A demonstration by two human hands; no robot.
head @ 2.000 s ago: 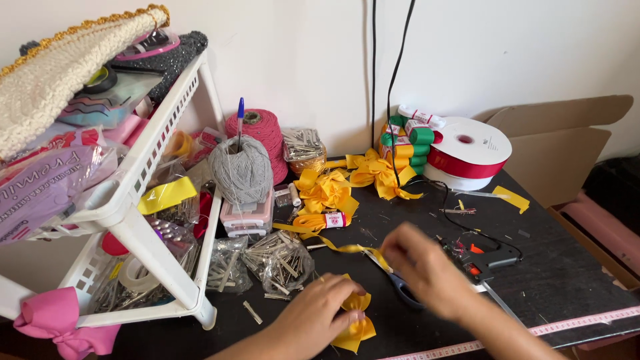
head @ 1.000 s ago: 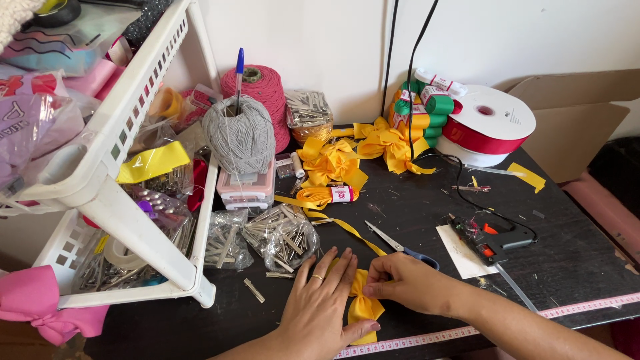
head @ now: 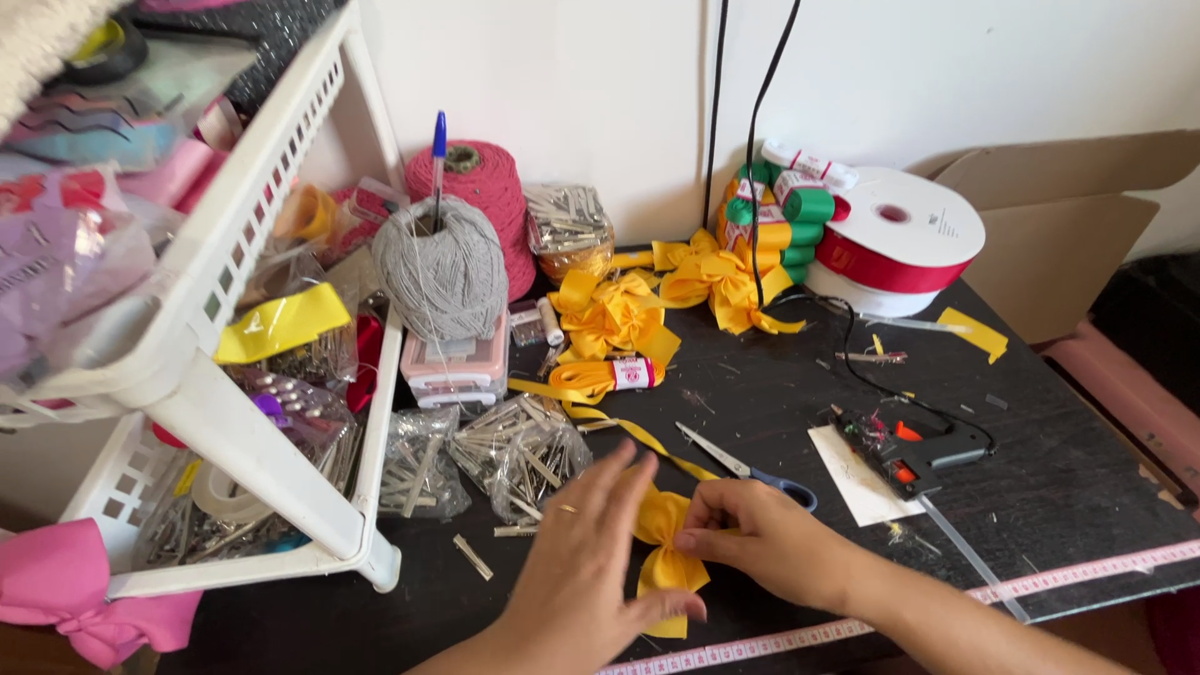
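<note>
A yellow ribbon bow [head: 667, 553] lies on the black table. My right hand [head: 764, 534] pinches its gathered middle between thumb and fingers. My left hand [head: 581, 562], with a ring on one finger, is spread just left of the bow, and whether it touches the bow is unclear. A narrow yellow ribbon [head: 647, 439] runs from the ribbon roll [head: 595, 375] toward my right hand. Scissors [head: 745, 466] with blue handles lie partly open behind that hand. Farther right, a hot glue gun [head: 914, 455] rests partly on a white card [head: 858, 483].
A white plastic rack [head: 253, 450] stands left, beside bags of metal hair clips [head: 520, 459]. Behind are grey yarn [head: 441, 267], finished yellow bows [head: 619, 314] and a red ribbon spool [head: 895, 267]. A pink tape measure [head: 750, 647] runs along the front edge. Black cords [head: 764, 103] hang behind.
My right hand has come from beside the scissors to the bow. My left hand, flat over the bow's left side one second ago, has lifted and its fingers are spread.
</note>
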